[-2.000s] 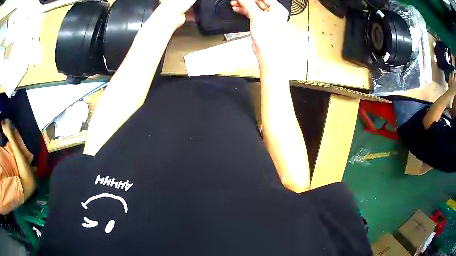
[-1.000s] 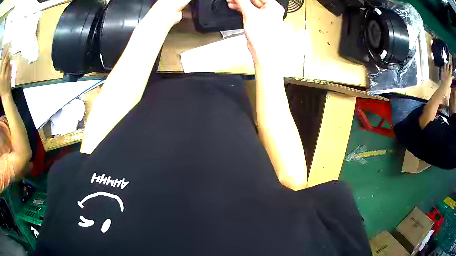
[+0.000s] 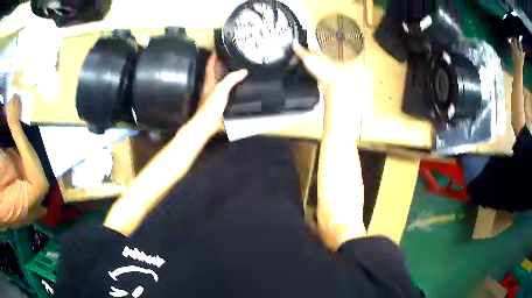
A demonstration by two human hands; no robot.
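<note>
A black fan unit (image 3: pixel 271 87) stands in front of me on the bench, its round drum with pale gaps between the blades tilted up and its flat base towards me. My left hand (image 3: pixel 219 90) is on its left side, thumb on the base. My right hand (image 3: pixel 318 64) holds its right side near the drum's edge. The image is slightly blurred. A white paper strip (image 3: pixel 274 124) lies under the near edge of the base. A loose round grille (image 3: pixel 340 37) lies to the right.
Two black drum housings (image 3: pixel 166 81) stand at the left. Another fan unit (image 3: pixel 449 87) lies on a clear plastic bag (image 3: pixel 496 96) at the right. An open carton (image 3: pixel 394 198) is below the bench edge. Other people's arms show at both sides (image 3: pixel 518 87).
The fan base was held at the top edge of view; now the unit's round drum shows with my hands at its sides. The view has tilted up, showing more of the bench.
</note>
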